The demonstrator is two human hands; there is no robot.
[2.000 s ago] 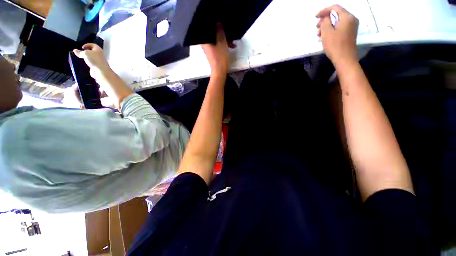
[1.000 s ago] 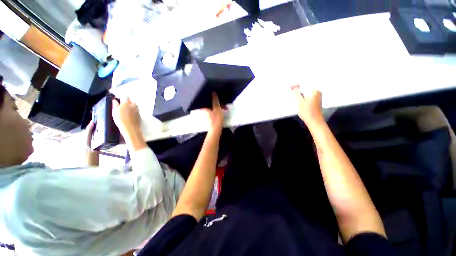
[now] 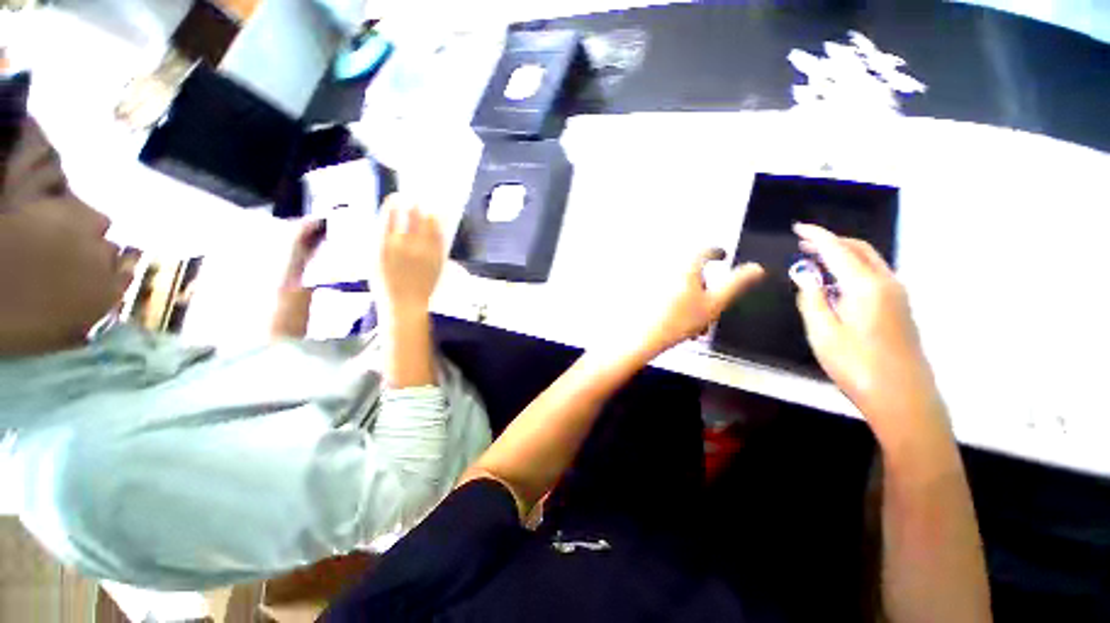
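An open black box base (image 3: 767, 323) lies on the white table in front of me. My right hand (image 3: 852, 304) is over its right part, with a small white bundled cable (image 3: 805, 273) between the fingers. My left hand (image 3: 704, 298) is at the box's left edge, thumb and fingers apart, holding nothing that I can see. Whether it touches the box is unclear. The box's inside looks dark; my right hand hides part of it.
Two packed boxes with white devices stand at the left, one nearer (image 3: 536, 237) and one behind (image 3: 548, 110). A white cable pile (image 3: 852, 71) lies on the black strip. A neighbour (image 3: 244, 450) at the left handles a box. A large black container (image 3: 219, 134) stands beyond.
The view has swung right. My left hand has let go of the black box it held raised. An open black base now lies between my hands, and my right hand has moved over it.
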